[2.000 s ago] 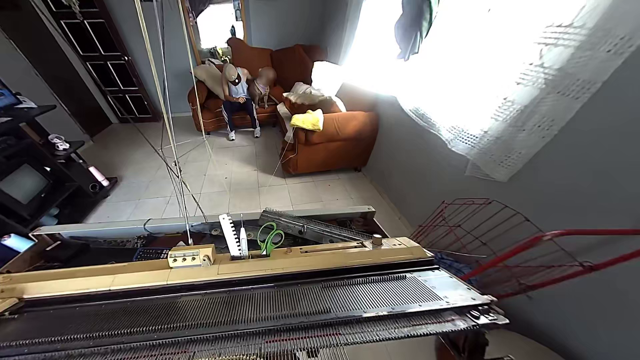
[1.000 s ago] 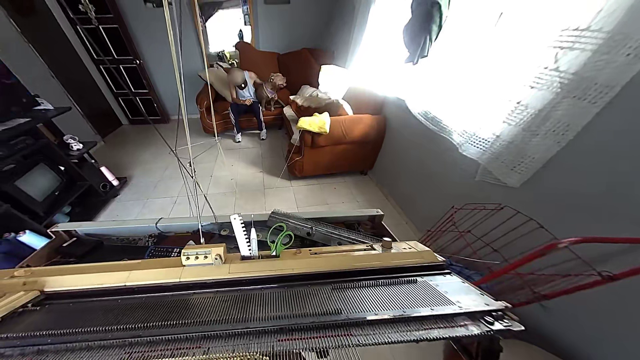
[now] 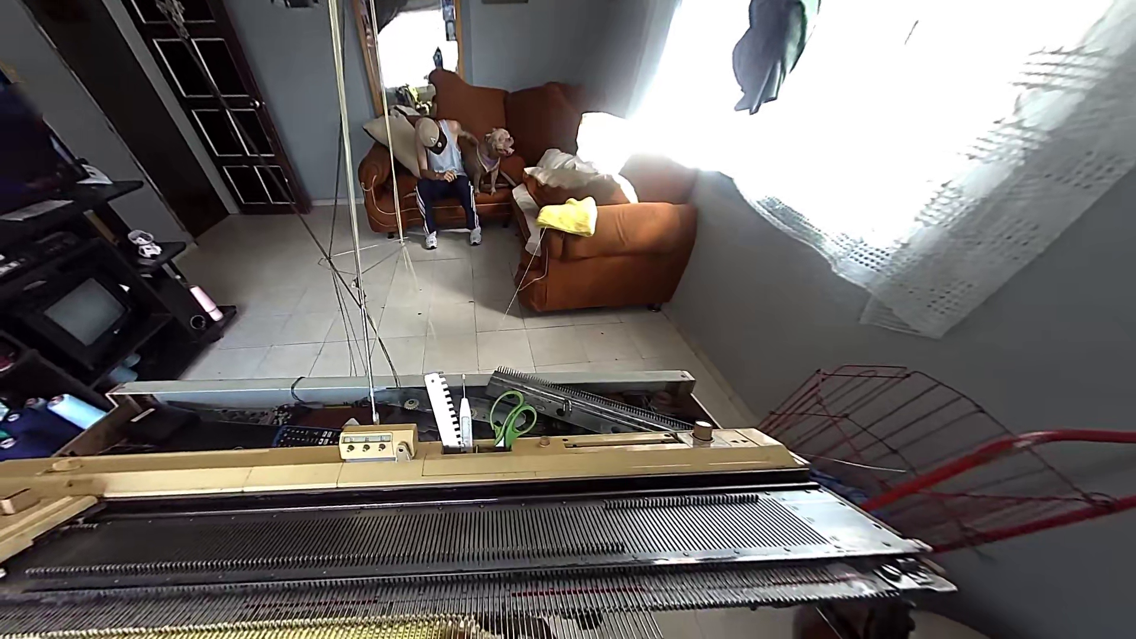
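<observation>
Neither of my hands is in view. A knitting machine's metal needle bed [image 3: 444,534] spans the lower part of the head view, with a beige rear rail [image 3: 497,463] behind it. A row counter [image 3: 378,442] is mounted on the rail. Beside it, a white toothed comb tool [image 3: 443,410], a white-handled tool [image 3: 465,421] and green-handled scissors [image 3: 513,419] stand in a slot. Yellowish knitting [image 3: 337,628] shows at the bottom edge. Strands of yarn [image 3: 348,133] run down toward the rail.
A red wire-frame cart [image 3: 985,470] stands at the right by the wall. Behind the machine, a metal needle bed piece [image 3: 586,404] lies in a tray. Farther off, a person [image 3: 444,177] and a dog [image 3: 491,161] sit on an orange-brown sofa [image 3: 621,257]. Dark shelves [image 3: 80,213] stand left.
The seated person's arm and head have shifted, and the dog's head is now raised and turned toward the right. The view has moved slightly. The tools in the slot look unmoved.
</observation>
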